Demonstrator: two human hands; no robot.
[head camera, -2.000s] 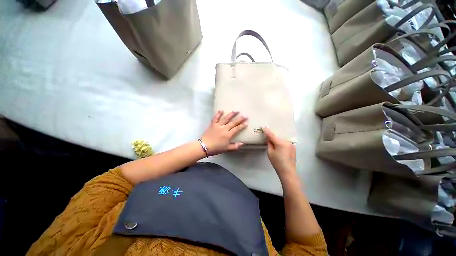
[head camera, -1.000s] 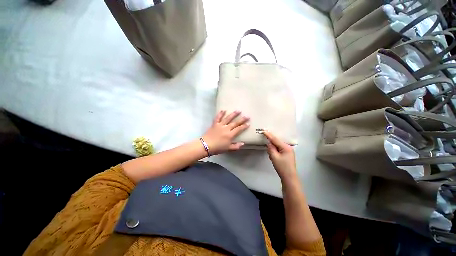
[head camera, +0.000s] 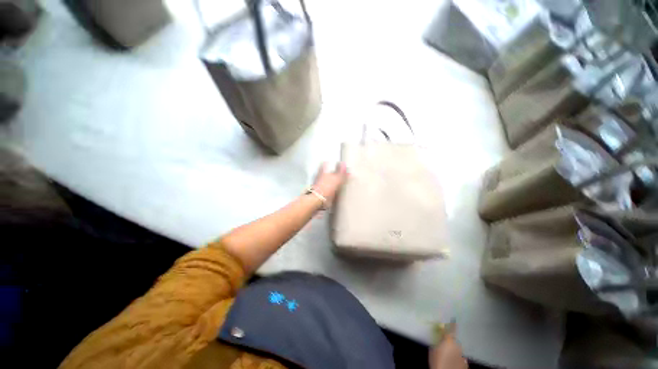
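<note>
A beige tote bag (head camera: 389, 194) lies front up on the white tabletop, its handles pointing away from me and a small dark logo (head camera: 395, 233) low on its front. My left hand (head camera: 330, 184) is at the bag's left edge, touching it; blur hides whether the fingers grip it. My right hand (head camera: 447, 349) is low in the picture, off the bag, near the table's front edge, and partly cut off. A small yellowish scrap (head camera: 439, 330) is at its fingertips; whether it is held or lies on the table is unclear.
A stuffed taupe tote bag (head camera: 285, 108) stands beyond my left hand, and another (head camera: 130, 21) is at the far left. Several stuffed bags (head camera: 537, 173) stand in a row on the right. The table's front edge curves below.
My left hand has moved from the bag's front to its left edge. My right hand has left the logo and moved down towards me. The view has shifted, and the yellow pile no longer shows.
</note>
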